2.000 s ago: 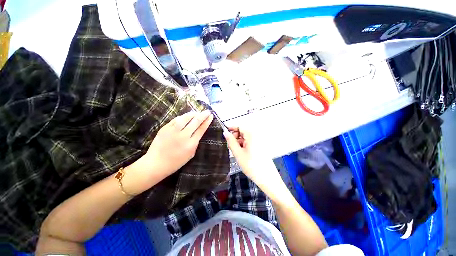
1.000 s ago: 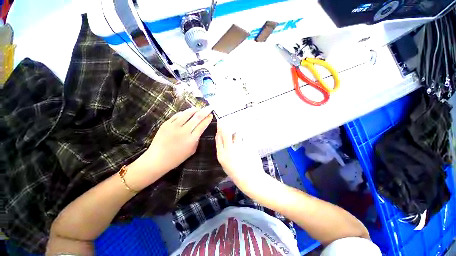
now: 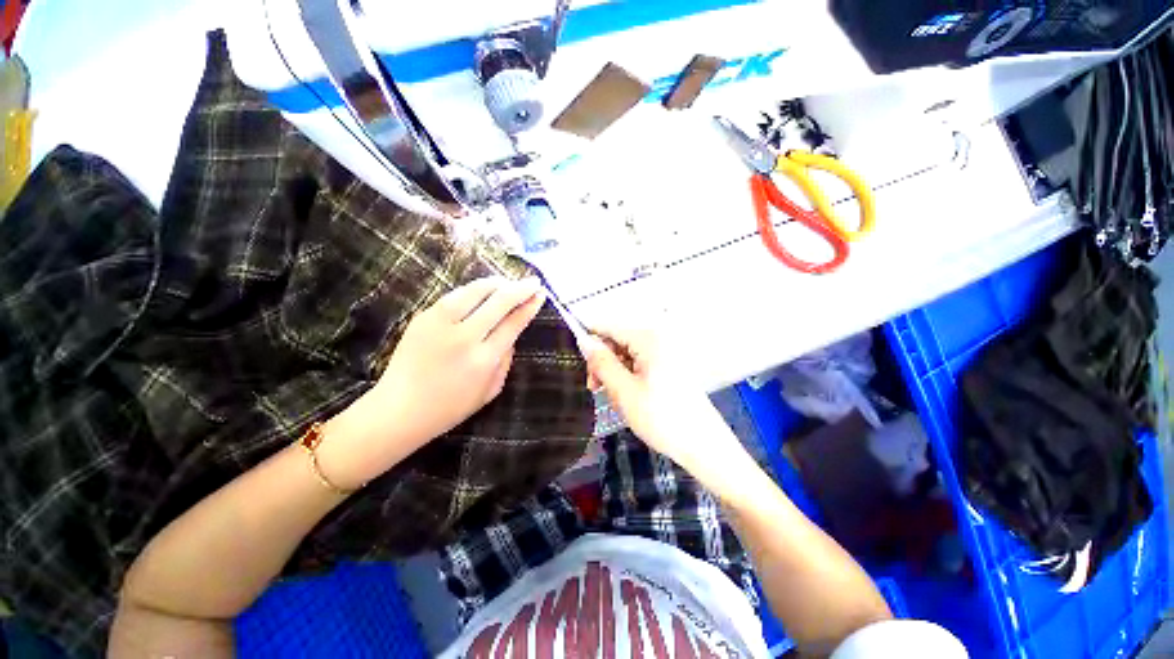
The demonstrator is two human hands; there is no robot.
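A dark plaid garment [image 3: 232,348] lies heaped from the left side to the needle area of the white sewing machine [image 3: 451,142]. My left hand [image 3: 451,348] lies on the cloth just in front of the presser foot, its fingertips pressing the garment edge. My right hand [image 3: 633,382] pinches the edge of the cloth with thumb and finger, a little nearer to me and to the right. A narrow pale edge runs between the two hands. The needle tip is too small and bright to make out.
Scissors with red and yellow handles [image 3: 801,213] lie right of the needle. Two brown tabs [image 3: 601,101] are on the machine. Blue crates [image 3: 921,354] with dark and pale cloth stand below at right. Black cords [image 3: 1123,167] hang at far right. Black-and-white checked cloth [image 3: 515,534] is on the lap.
My right hand was near the table edge with its fingers off the cloth a second ago; it now holds the edge farther right and lower. My left hand has barely moved.
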